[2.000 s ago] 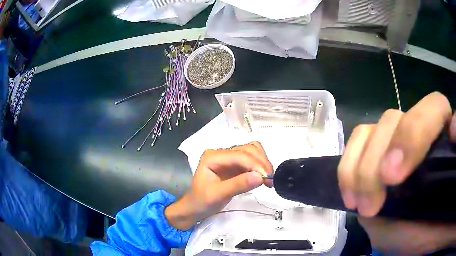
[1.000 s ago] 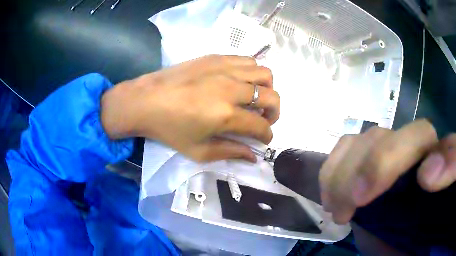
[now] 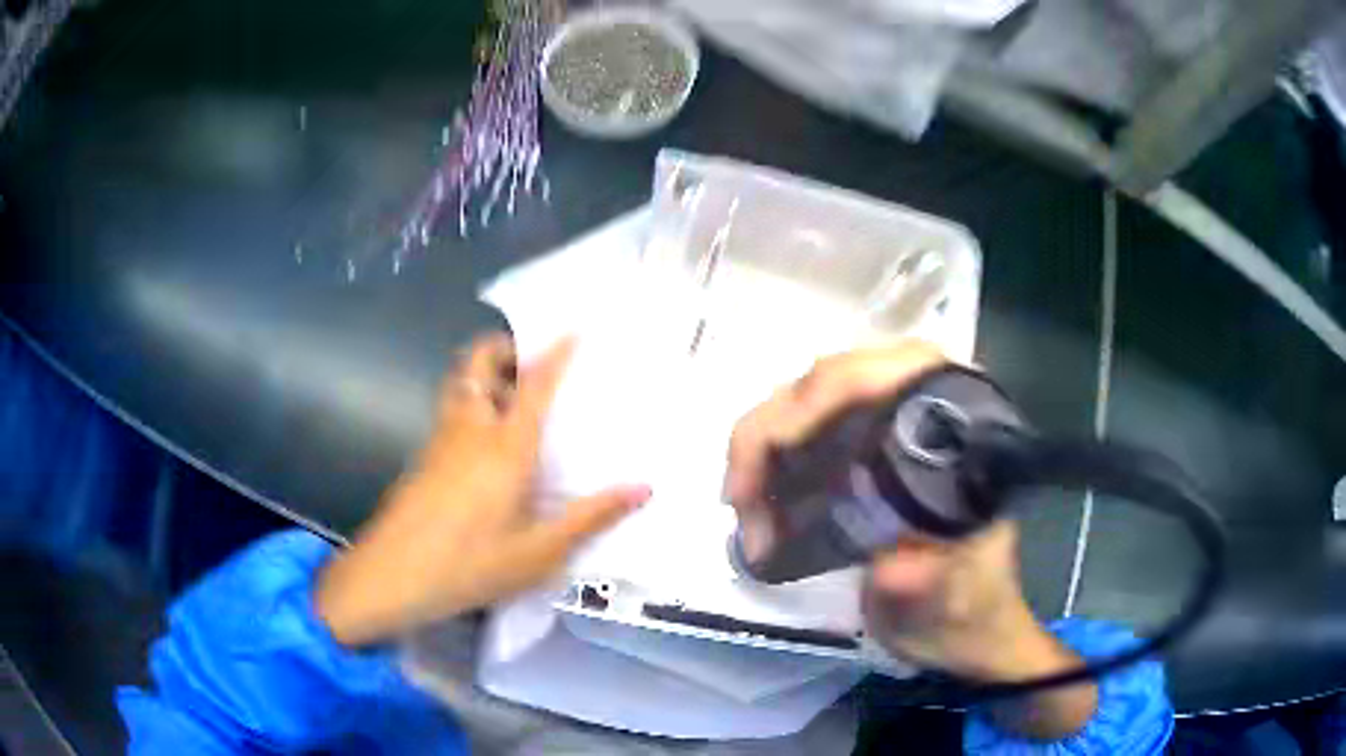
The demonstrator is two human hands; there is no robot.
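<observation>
A white housing shell (image 3: 827, 244) lies in front of me with its open side up, overexposed inside. A dark strip (image 3: 746, 626) runs along its near edge. My right hand (image 3: 886, 488) grips the black electric screwdriver (image 3: 871, 480) over the right part of the shell; its corded end faces up towards me and its bit is hidden. My left hand (image 3: 495, 495) is at the shell's left side, blurred, thumb and fingers apart, with nothing visible in it. White foam sheet (image 3: 568, 266) shows at the shell's left edge.
A white dish of screws (image 3: 620, 71) stands beyond the shell, with a bundle of purple-pink wires (image 3: 506, 126) left of it. White-wrapped parts (image 3: 849, 52) lie at the back. The screwdriver's black cord (image 3: 1203, 532) loops at the right. A pale rail (image 3: 1255, 259) runs along the back right.
My left hand has moved off the work spot to the shell's left side and opened. The screwdriver has swung from lying sideways to corded end up. The view has shifted, showing dish and wires again.
</observation>
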